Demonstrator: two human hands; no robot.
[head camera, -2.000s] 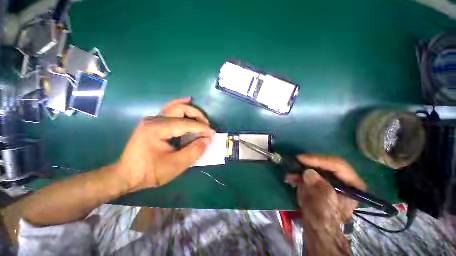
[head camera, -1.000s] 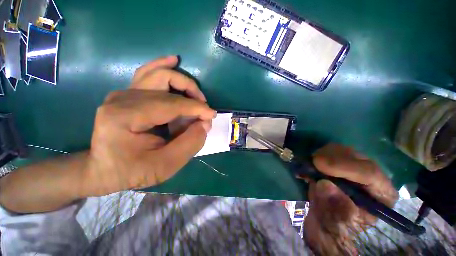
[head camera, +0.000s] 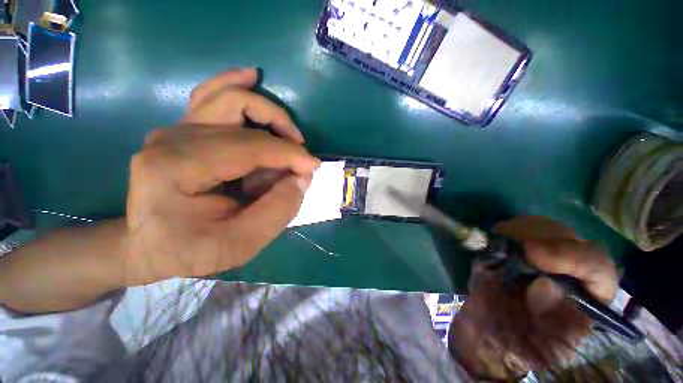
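A phone unit (head camera: 404, 191) lies in front of me, its pale grey plate to the right. My left hand (head camera: 225, 172) pinches a white-backed LCD module (head camera: 322, 196) over the unit's left half. The yellow flex cable (head camera: 349, 188) lies at the LCD's right edge, on the unit's middle strip. My right hand (head camera: 550, 292) holds the soldering iron (head camera: 473, 238). Its blurred tip is over the grey plate, to the right of the flex cable; whether it touches is unclear. Thin solder wire (head camera: 314, 243) lies below the LCD.
Another phone unit (head camera: 472, 67) lies tilted at the top, dotted white half leftward. Loose LCD modules (head camera: 51, 69) lie at the upper left. A round tan pot (head camera: 636, 191) stands at the right. The green bench's near edge runs below my hands, with patterned cloth beyond it.
The iron's tip has moved right, away from the flex cable, and my right hand has shifted right and slightly down. My left hand still holds the LCD. The view has shifted a little.
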